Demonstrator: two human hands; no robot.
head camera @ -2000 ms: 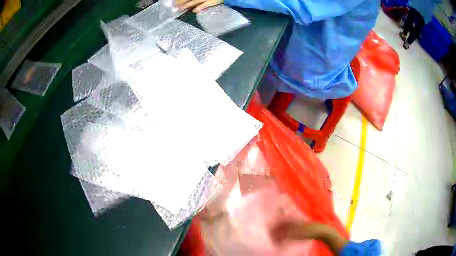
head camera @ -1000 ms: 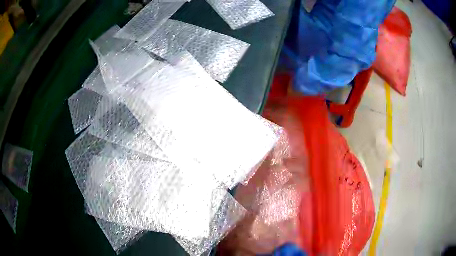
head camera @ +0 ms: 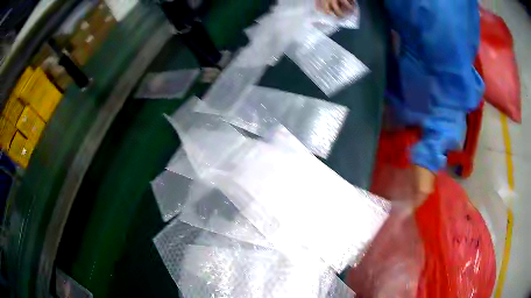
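Observation:
Neither of my hands is in view. A pile of empty bubble bags (head camera: 268,180) lies overlapping on the dark green belt (head camera: 110,192), its middle glaring white. The pile extends past the belt's near edge. A large red plastic bag (head camera: 460,233) stands beside the belt at the lower right, with pale bubble bags showing inside it. Another person's bare hand (head camera: 425,181), in a blue sleeve, reaches down into its opening; the fingers are blurred.
Another person's blue smock (head camera: 434,64) is at the upper right. Another hand (head camera: 336,7) touches bags at the top. A filled bag (head camera: 167,84) lies on the belt. Yellow boxes (head camera: 32,113) are at left, a second red bag (head camera: 502,64) at far right.
My right hand, over the red bag two seconds ago, has left the picture. Another person's arm now reaches into the bag. The view has shifted, showing more of the belt's far side.

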